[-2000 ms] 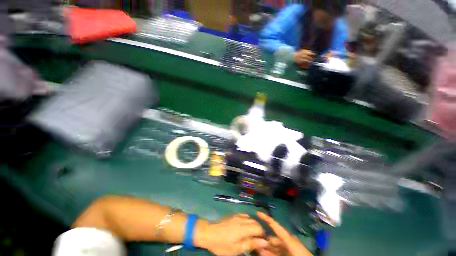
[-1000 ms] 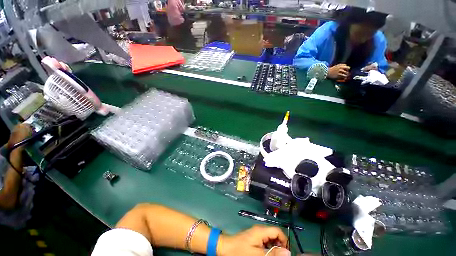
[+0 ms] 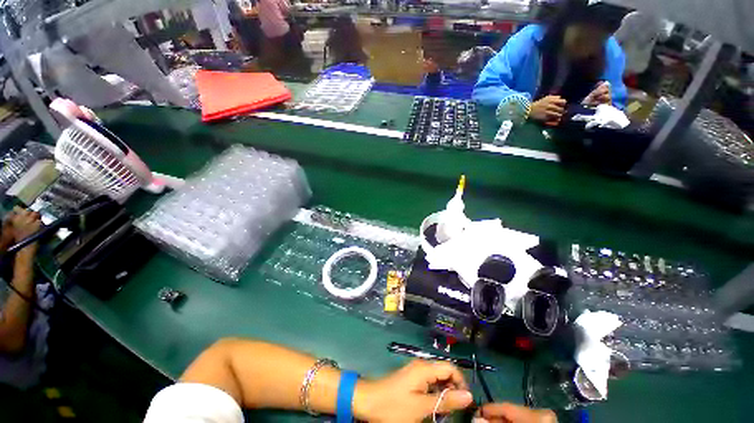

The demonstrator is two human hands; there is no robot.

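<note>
My left hand (image 3: 413, 392) reaches in from the lower left, with a silver bracelet and a blue band at the wrist. Its thumb and fingers are pinched together at the bottom edge around something small and dark, too small to tell. A thin white cord loops by its fingers. My right hand (image 3: 514, 412) shows only as fingers at the bottom edge, close to the left fingertips; its hold cannot be made out. A dark pen-shaped tool (image 3: 438, 356) lies just beyond my left hand. A black cable (image 3: 477, 363) runs down from the black box (image 3: 436, 296) towards my hands.
Two black oval hoods (image 3: 488, 299) and a white wipe (image 3: 496, 248) are on the box. A glass jar with a wipe (image 3: 592, 376) stands right. A tape roll (image 3: 350, 273), blister trays (image 3: 227, 213) and a pink fan (image 3: 97, 161) are left. A person in blue sits opposite.
The blurred view has cleared and shifted slightly. My right fingers now show more at the bottom edge, beside my left fingertips, than one second ago.
</note>
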